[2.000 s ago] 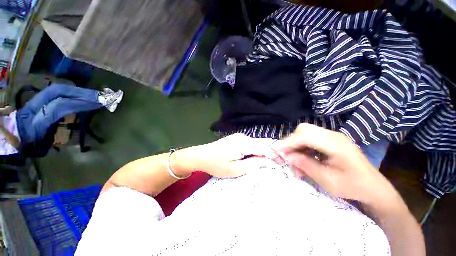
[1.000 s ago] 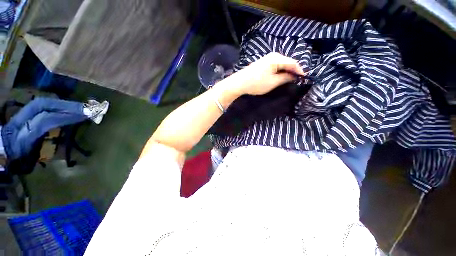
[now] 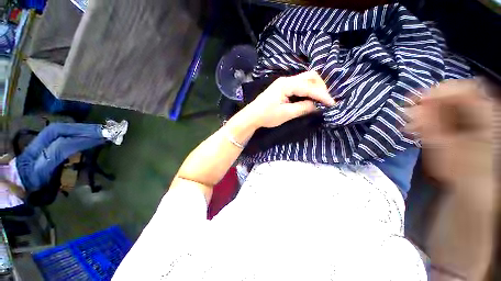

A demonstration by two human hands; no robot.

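Note:
A navy-black garment with thin white stripes [image 3: 362, 82] lies bunched over my lap. A plain black fabric part [image 3: 285, 131] lies at its left side, partly under my left hand and forearm. My left hand [image 3: 299, 99] is over the garment's left part, thumb and forefinger closed together at the striped cloth beside the black part; it pinches the cloth there. My right hand [image 3: 447, 112] is raised at the right, over the garment's right side, and strongly blurred. Whether it holds anything cannot be seen. No needle or thread can be made out.
A clear round bin [image 3: 235, 71] with scraps stands beyond the garment's left edge. A grey fabric-sided bin [image 3: 129, 55] with a blue edge is at the upper left. A blue crate [image 3: 85, 255] is at the lower left. A seated person's legs [image 3: 63, 137] are at the far left.
Both hands were together near my chest; my left hand then moved onto the garment. My right hand, out of view one second ago, now shows at the right.

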